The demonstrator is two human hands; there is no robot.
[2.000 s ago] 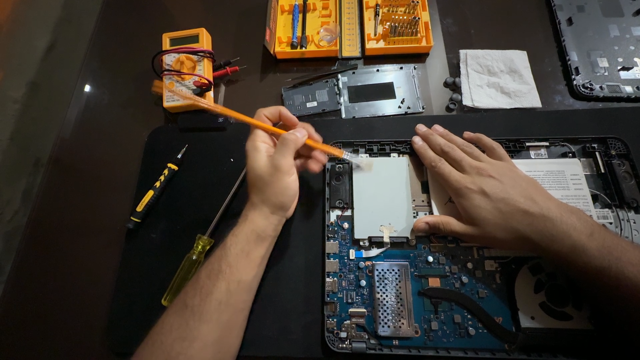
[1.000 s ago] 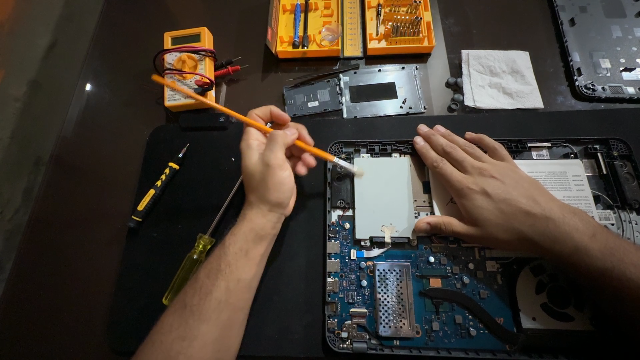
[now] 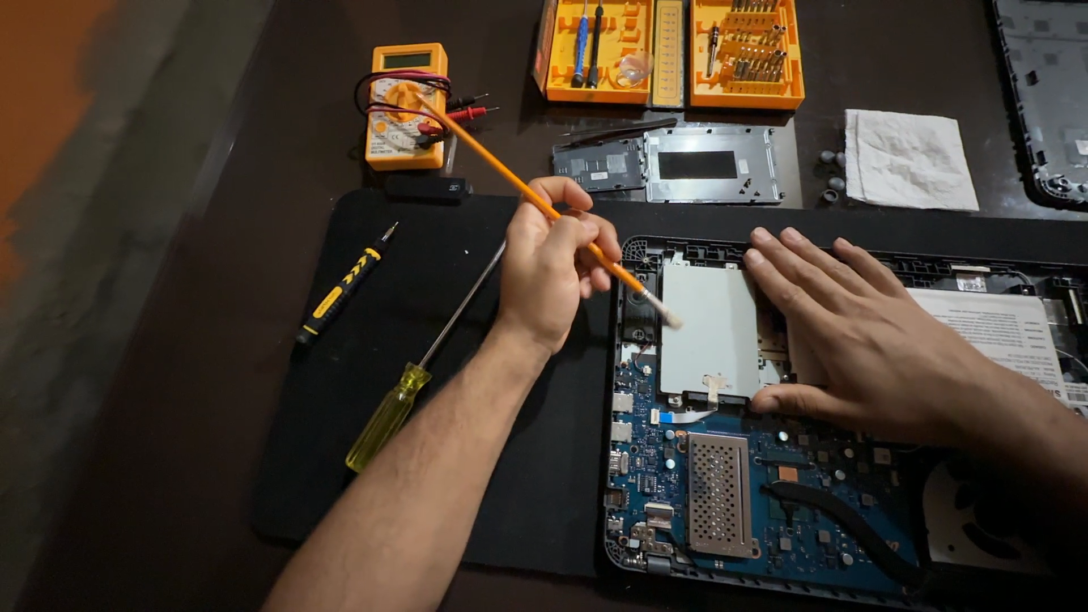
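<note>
An orange-handled paintbrush is held between the thumb and fingers of my left hand. Its pale bristles are at the left part of a light grey drive plate inside an opened laptop. My right hand lies flat, palm down, over the laptop just right of that plate, its fingers spread and holding nothing. It partly covers the white-labelled battery. A blue circuit board with a perforated metal shield shows below the plate.
On the black mat lie a yellow-handled screwdriver and a black-and-yellow precision screwdriver. Behind are an orange multimeter, an orange bit case, small covers, a white cloth and a laptop cover.
The brush tip has moved from the plate's upper left part down along its left side. My right hand has stayed in place on the laptop.
</note>
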